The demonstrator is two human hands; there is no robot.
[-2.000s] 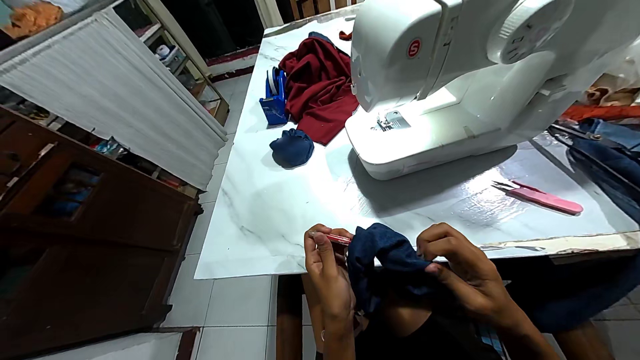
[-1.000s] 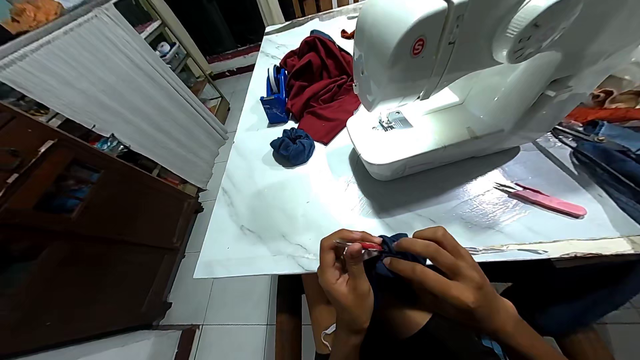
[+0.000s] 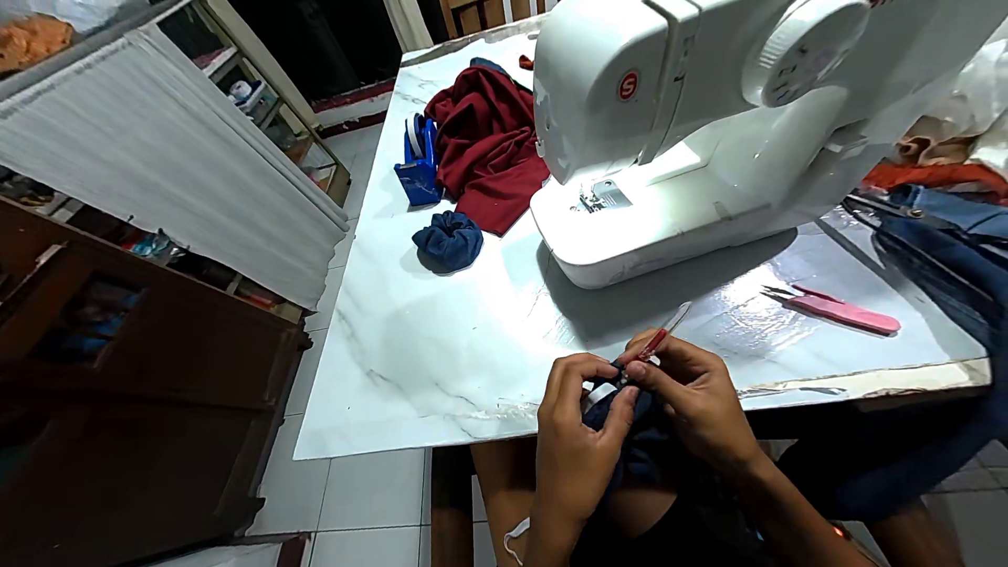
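Note:
My left hand (image 3: pixel 579 425) pinches a dark blue fabric piece (image 3: pixel 602 405), with a bit of white elastic showing at its opening. Thumb and fingers of my right hand (image 3: pixel 693 394) hold a small red tool (image 3: pixel 652 345) with a clear, pointed end sticking up, perhaps a seam ripper; its lower end meets the fabric. Both hands are close together at the table's front edge. A finished-looking dark blue scrunchie (image 3: pixel 449 242) lies farther left on the table. Pink thread snips (image 3: pixel 843 311) lie to the right of my hands.
A white sewing machine (image 3: pixel 661 213) stands at the back of the marble-patterned table (image 3: pixel 409 354). Dark red cloth (image 3: pixel 492 142) and a blue tape dispenser (image 3: pixel 419 169) are at back left. Denim (image 3: pixel 945 252) hangs over the right edge. A wooden cabinet (image 3: pixel 142 378) stands left.
The red tool was at my left hand in the earlier frames; now my right hand holds it, pointing up and right. The blue fabric sits lower and more bunched than two seconds ago.

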